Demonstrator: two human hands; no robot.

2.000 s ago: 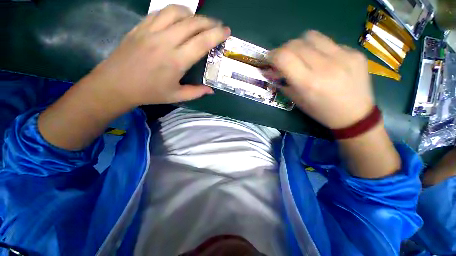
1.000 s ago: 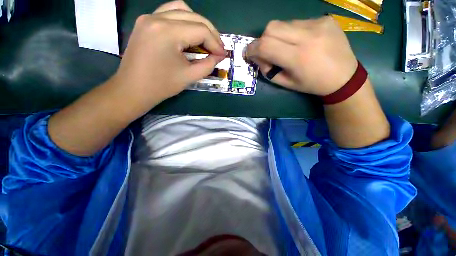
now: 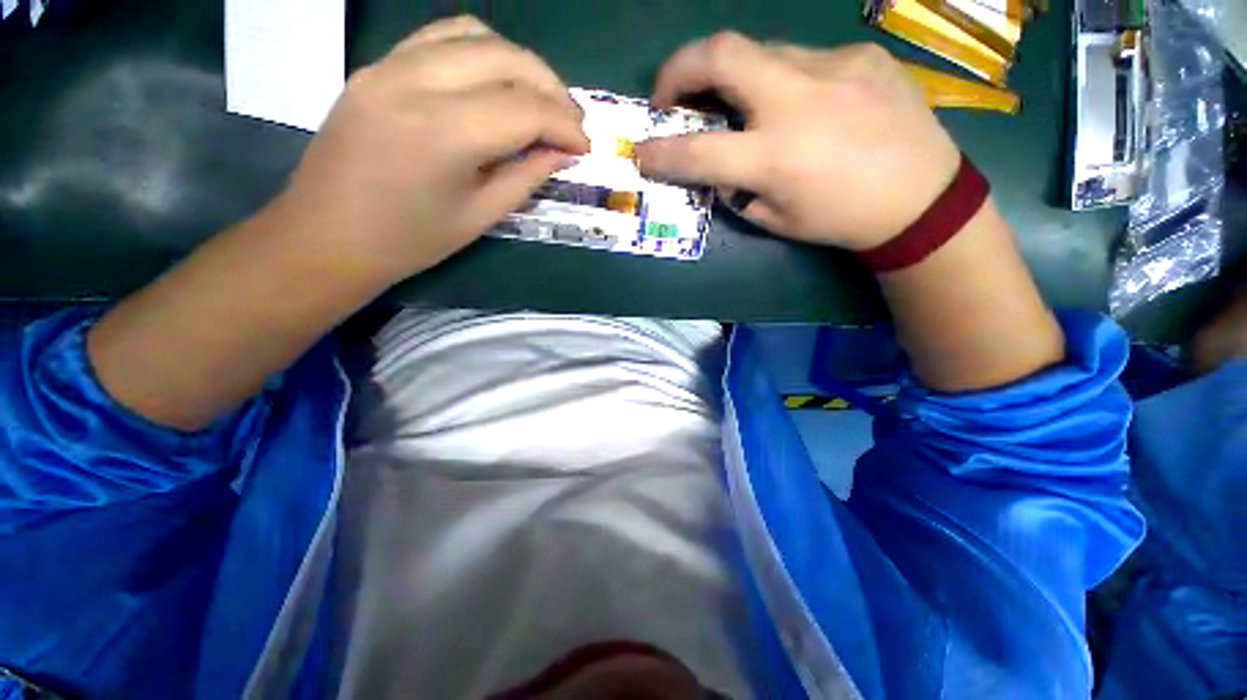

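An open silvery-white phone housing (image 3: 594,230) lies on the dark green mat, with a green patch near its lower right corner. An orange flex cable piece (image 3: 626,148) shows inside it, between my hands. My left hand (image 3: 445,144) lies over the housing's left part, thumb and fingertips close together near the middle; what they pinch is hidden. My right hand (image 3: 821,151) is at the right end, index fingertip beside the orange piece, other fingers curled. A small dark thing shows under the right fingers; I cannot tell whether it is held.
A stack of orange flex cables (image 3: 957,38) lies at the upper right. Another housing (image 3: 1105,116) and a crinkled clear plastic bag (image 3: 1173,205) lie farther right. A white notepad (image 3: 285,62) lies at the upper left. A neighbouring person's blue sleeve (image 3: 1190,479) shows at the right edge.
Since one second ago, my right index finger has extended to the orange piece. My left fingertips have moved slightly left. Since two seconds ago, the housing has turned and sits more level in view.
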